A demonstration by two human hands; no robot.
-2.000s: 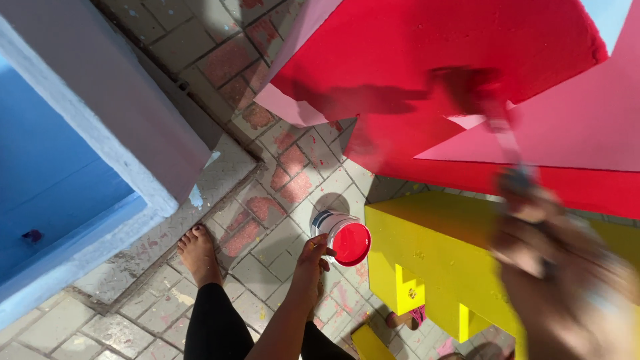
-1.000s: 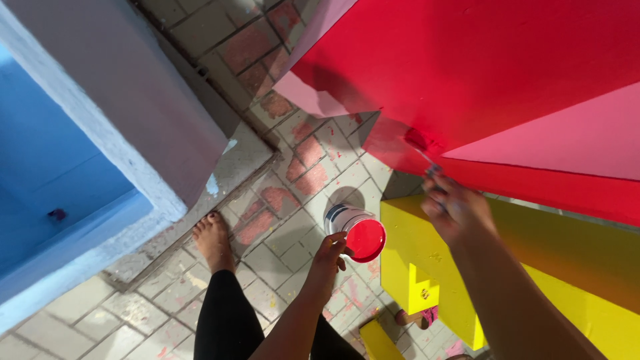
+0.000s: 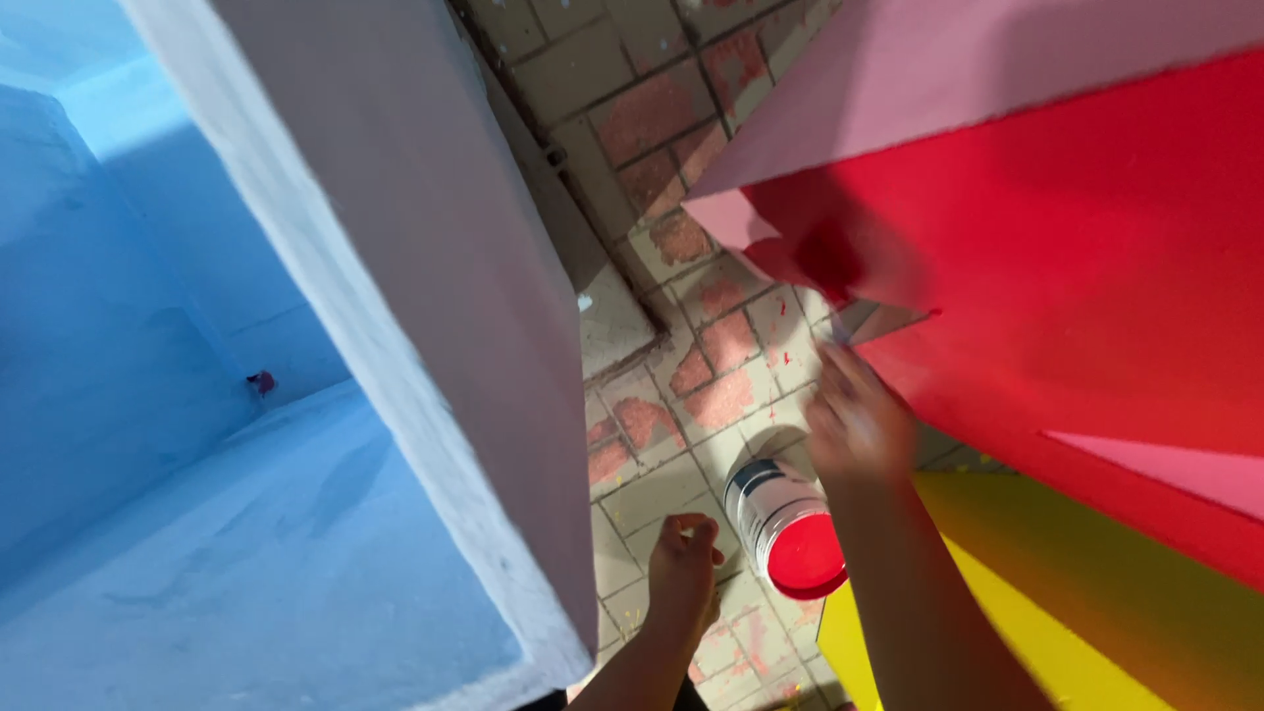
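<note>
My right hand [image 3: 857, 415], blurred by motion, grips a paintbrush [image 3: 828, 314] whose bristle end is against the red-painted face of a block [image 3: 1066, 237], near its pointed pink corner. A white paint bucket [image 3: 775, 504] with a dark band shows red paint at its mouth, just left of my right forearm. My left hand [image 3: 688, 553] is beside the bucket on its left, fingers curled; whether they hold a handle cannot be made out. Shadow falls over the brush and the corner.
A structure with a blue inside and greyish side [image 3: 425, 247] fills the left. Below the red surface, at lower right, is a yellow block [image 3: 1076, 583]. Paving tiles [image 3: 662, 494] with red and pink paint marks run between them.
My right hand with the brush has moved left along the red surface, to its pointed corner. More of that corner is now red. The view has shifted closer to the blue structure.
</note>
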